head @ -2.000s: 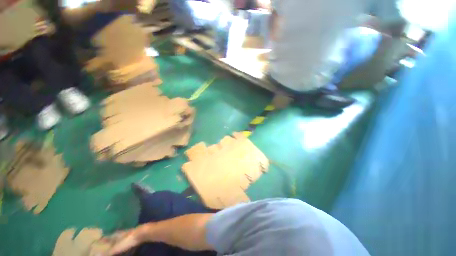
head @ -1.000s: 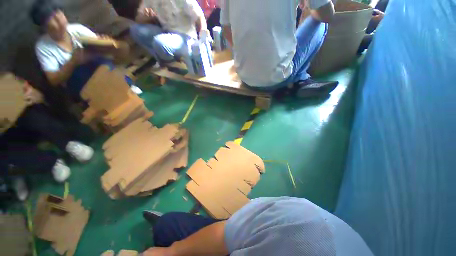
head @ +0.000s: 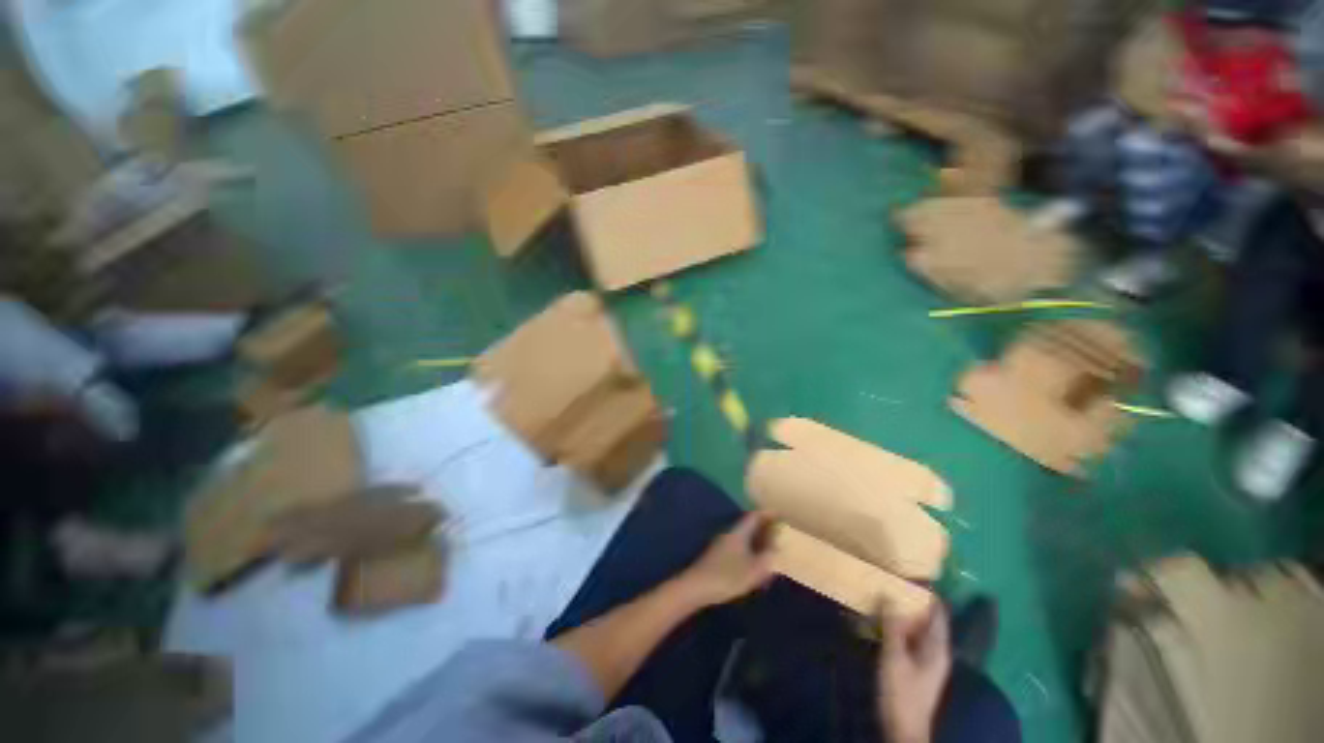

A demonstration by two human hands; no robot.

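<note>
A part-folded mailer box (head: 850, 494) is over my lap, its lid panel with rounded flaps standing away from me and a narrow wall strip along its near edge. My left hand (head: 738, 557) holds the left end of that strip. My right hand (head: 913, 647) is at its right end with fingers bent on the board. The picture is blurred, so the exact finger grip and the underside of the box are hidden.
Part-folded boxes (head: 574, 385) lie on the white sheet (head: 508, 559) at left. An open carton (head: 668, 218) stands ahead. Blanks (head: 1053, 392) lie on the green floor at right, with a stack (head: 1212, 661) near my right side. People sit at both sides.
The view has swung left, bringing in the white sheet and open carton. Both hands now show on the box over my lap; the blue sheeting is out of view.
</note>
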